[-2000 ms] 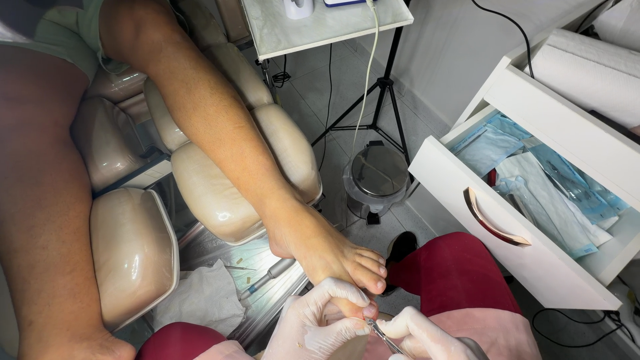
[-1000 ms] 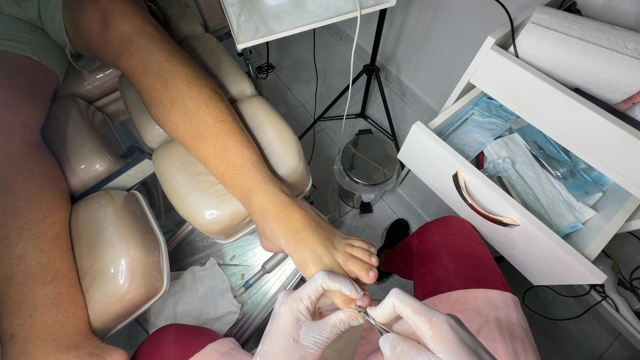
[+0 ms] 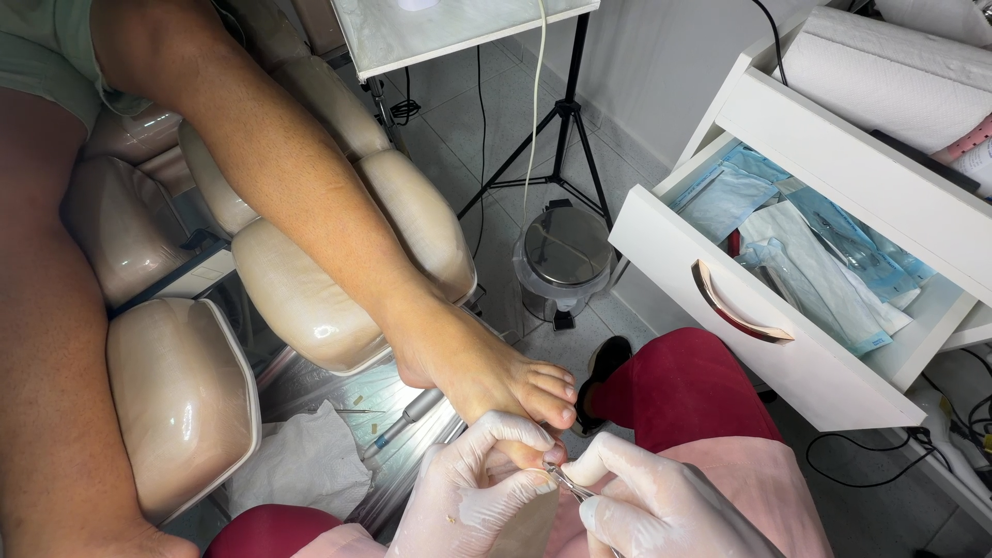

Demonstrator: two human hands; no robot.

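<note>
My left hand (image 3: 484, 488), in a white glove, grips the big toe (image 3: 553, 453) of another person's foot (image 3: 473, 368) between thumb and fingers. Small metal nippers (image 3: 572, 484) are held in my gloved right hand (image 3: 659, 496), their tip at the toenail. Most of the handles is hidden by the fingers. That person's leg rests on a padded beige leg support (image 3: 310, 294). Left of the foot lie a handpiece with a grey and blue body (image 3: 403, 422), a thin metal tool (image 3: 353, 411) and a crumpled white paper towel (image 3: 302, 465) on a plastic-covered surface.
An open white drawer (image 3: 713, 310) at the right holds blue and white sterilisation pouches (image 3: 821, 248). A paper towel roll (image 3: 883, 74) lies above it. A lidded pedal bin (image 3: 568, 248) and a black tripod stand (image 3: 567, 108) are behind the foot, near a white tray table (image 3: 465, 35).
Both hands stay at the big toe, with the nippers still in my right hand. The view has shifted slightly.
</note>
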